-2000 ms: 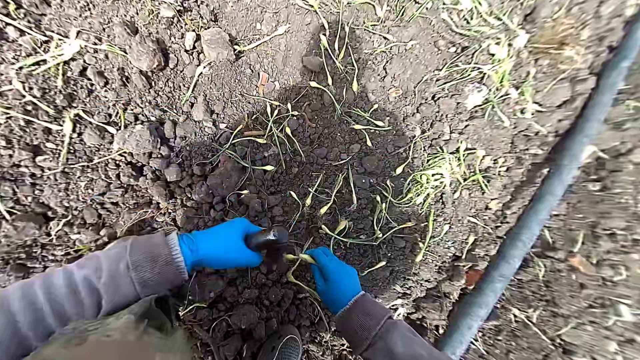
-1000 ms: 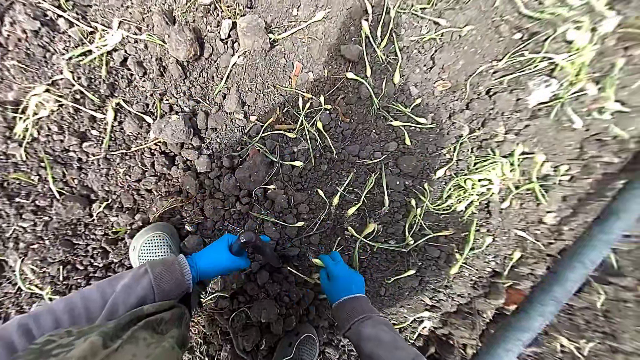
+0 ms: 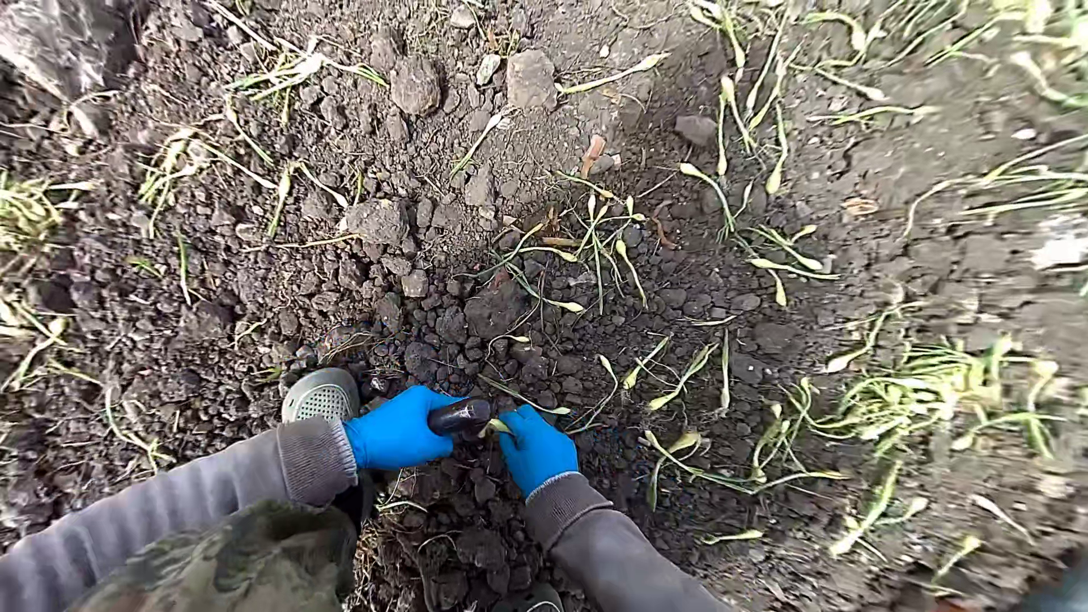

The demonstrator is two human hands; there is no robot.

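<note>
My left hand [image 3: 399, 429], in a blue glove, is closed around the dark handle [image 3: 460, 416] of a tool whose lower end is hidden by the hand and soil. Just right of that handle, my right hand [image 3: 537, 448], also gloved in blue, holds a small pale bulb with its stem [image 3: 497, 427] at the fingertips. Both hands are low over the loose, lumpy soil. Slender plants with pale bulbs and green stems [image 3: 680, 378] lie scattered to the right of and beyond my hands.
A dense heap of the same plants [image 3: 918, 395] lies at the right. Stones [image 3: 532, 79] and clods are strewn over the far soil. A perforated grey clog [image 3: 321, 396] is beside my left wrist, and part of another shoe [image 3: 541, 599] shows at the bottom edge.
The view has shifted, and the grey pipe at the right has nearly left it. My right hand has come close against the tool handle since one second ago.
</note>
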